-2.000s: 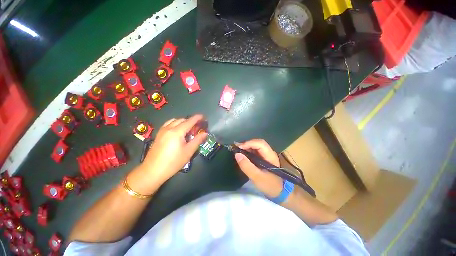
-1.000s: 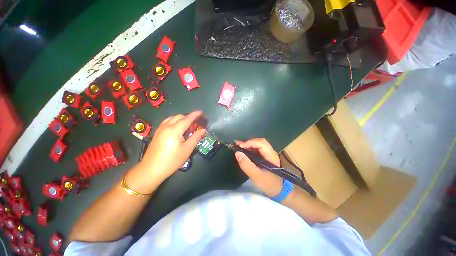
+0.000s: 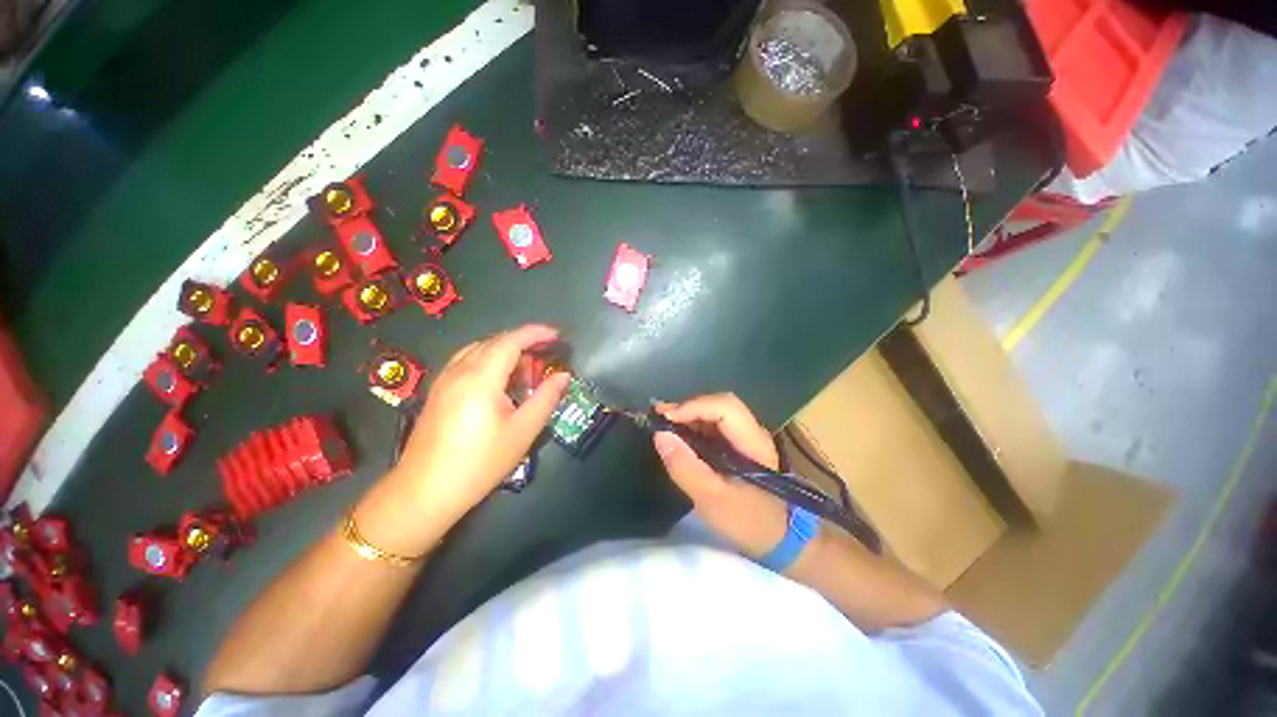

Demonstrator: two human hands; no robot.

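Observation:
My left hand (image 3: pixel 480 416) holds a red module (image 3: pixel 541 370) between thumb and fingers, against the left edge of a small green circuit board (image 3: pixel 576 415) in a dark housing. The module is mostly hidden by the fingers. My right hand (image 3: pixel 721 462) grips a black soldering iron (image 3: pixel 756 474) like a pen. Its thin tip points left at the board's right side; whether it touches cannot be told. Part of another dark unit (image 3: pixel 520 474) shows under my left hand.
Loose red modules (image 3: pixel 367 244) and a stacked red row (image 3: pixel 286 464) lie left. Two pink-red pieces (image 3: pixel 627 277) lie ahead. A dark mat (image 3: pixel 630 133) bears a round tub (image 3: pixel 796 66); beside it stands a black box with yellow top (image 3: pixel 922 17). An open cardboard box (image 3: pixel 924 434) is at right.
The view has shifted slightly. Both hands keep nearly the same pose, with the iron tip still beside the board's right side.

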